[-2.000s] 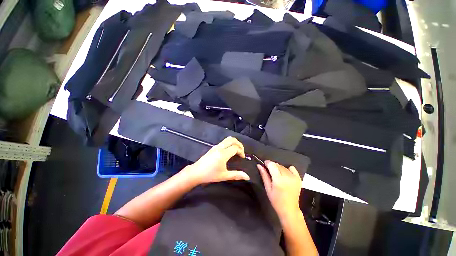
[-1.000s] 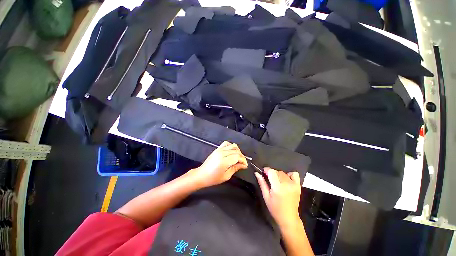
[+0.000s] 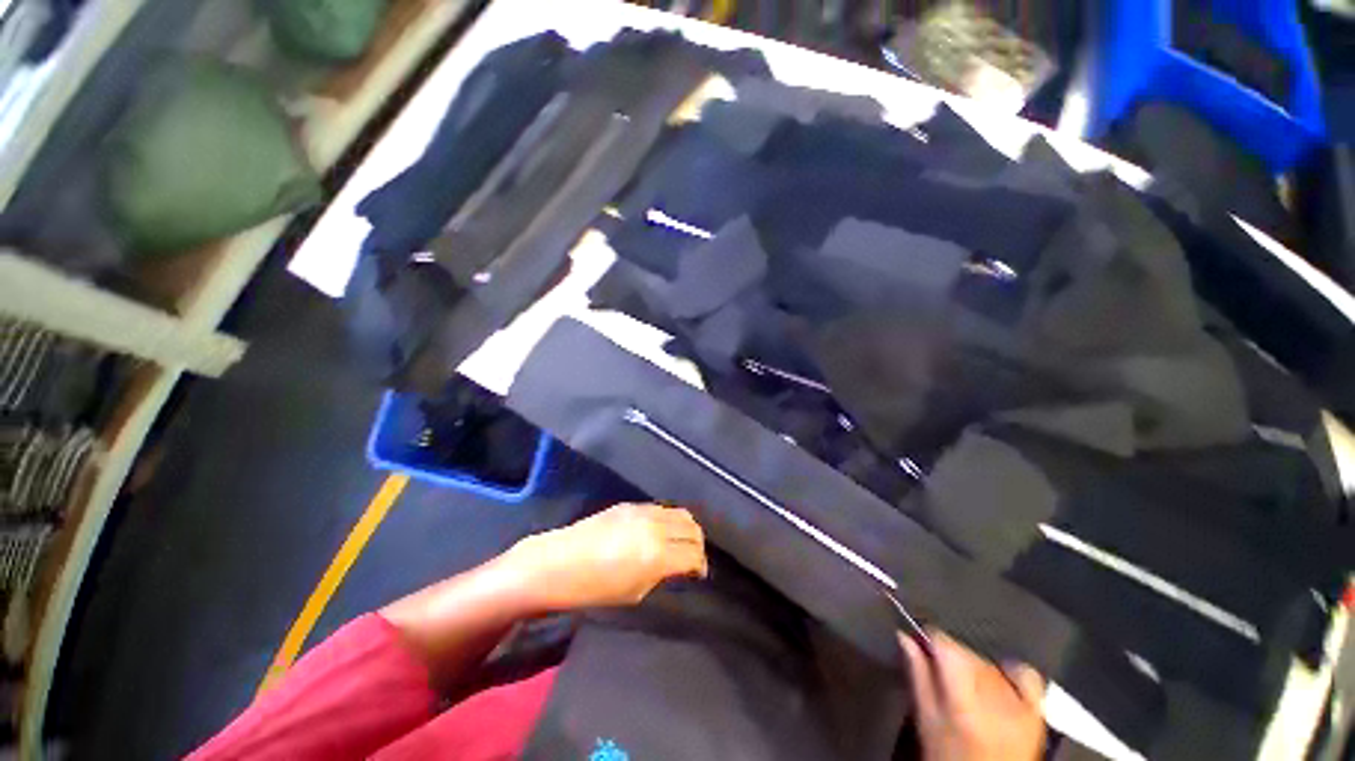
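A dark zippered panel (image 3: 713, 461) lies slantwise along the table's near edge, its pale zipper (image 3: 765, 513) fully in view. My right hand (image 3: 973, 699) is at the panel's lower right end, blurred, closed on dark thread snips (image 3: 905, 614) whose thin tips point at the zipper's lower end. My left hand (image 3: 654, 550) is just off the panel's near edge, fingers curled; whether it holds anything cannot be told.
A messy pile of dark panels (image 3: 921, 320) covers the table's middle and right. Layered zippered panels (image 3: 520, 179) lie at the left end. A blue basket (image 3: 458, 470) is below the left edge, a blue crate (image 3: 1211, 104) beyond the far right. Green sacks (image 3: 201, 156) are at left.
The view has turned, so the table appears shifted right and tilted. My left hand has left the zipper and drawn back toward me, uncovering it. My right hand stays at the panel's right end.
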